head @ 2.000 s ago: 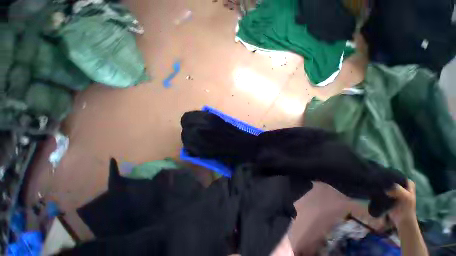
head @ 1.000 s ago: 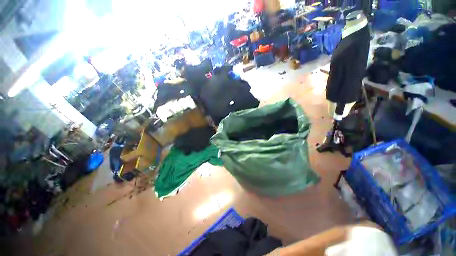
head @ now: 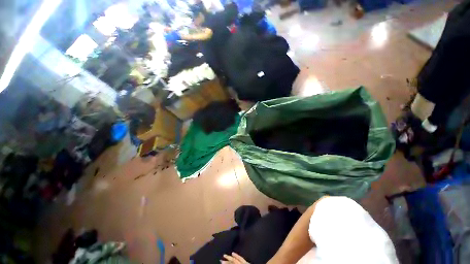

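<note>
A large green woven sack (head: 304, 172) stands on the floor in front of me, its mouth wide open with black cloth inside. Black garments (head: 257, 234) lie bunched at the bottom edge, over a container mostly out of view. My right forearm, in a white sleeve, reaches down-left across them. Fingers, seemingly of my right hand (head: 235, 259), show at the bottom edge against the black cloth; the rest of the hand is cut off, and its grip cannot be told. My left hand is not in view.
Green fabric (head: 198, 147) with black cloth on it lies left of the sack, beside cardboard boxes (head: 201, 98). A big black garment pile (head: 257, 64) is behind. A dress form (head: 446, 67) and blue crate (head: 435, 221) are at right.
The view has turned down and nearer the sack, which now looks larger. The dress form and blue crate have shifted toward the right edge. My right arm now reaches over the black garments, with fingers showing.
</note>
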